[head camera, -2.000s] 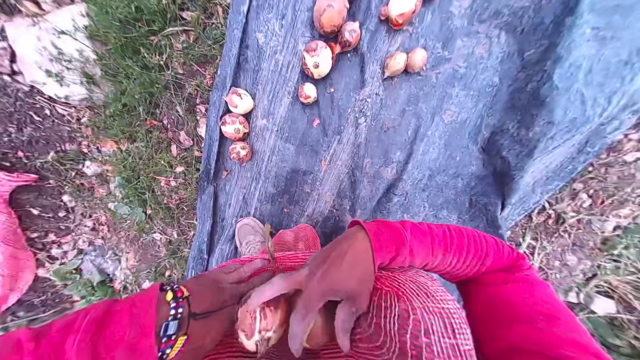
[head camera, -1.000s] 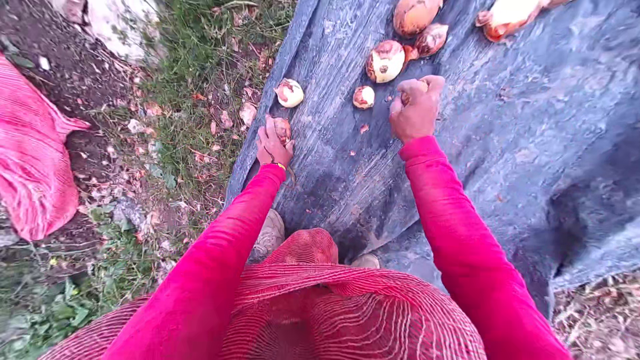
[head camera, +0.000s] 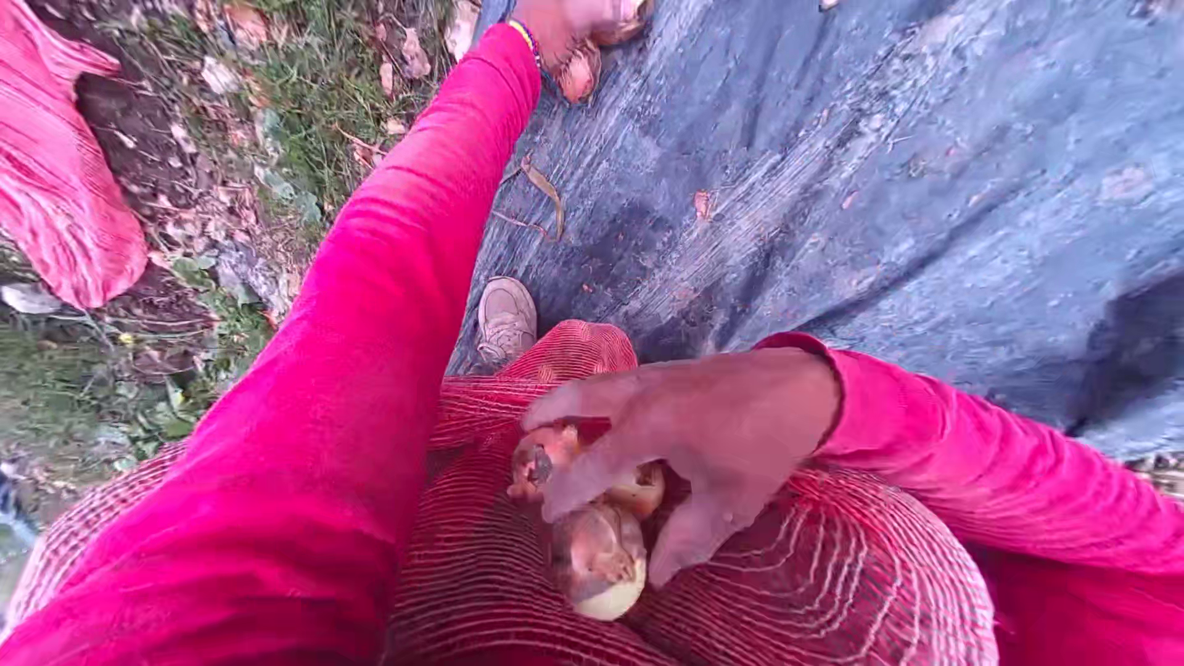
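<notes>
My right hand is over my lap, its fingers spread around several onions. One brownish-white onion lies below the fingers, and a reddish one shows at the fingertips. They rest on a red mesh net sack spread across my lap. My left hand reaches to the top edge of the view, blurred, at onions on the dark plastic sheet; a reddish onion shows just below it. What its fingers grip is partly cut off.
The dark plastic sheet covers the ground ahead, with a dry stalk and skin scraps on it. A shoe stands at its near edge. Another red net sack lies at left beyond grass and litter.
My right hand has come back from the sheet to my lap, where onions now show under it. My left arm reaches farther forward along the sheet's left side. The view has shifted.
</notes>
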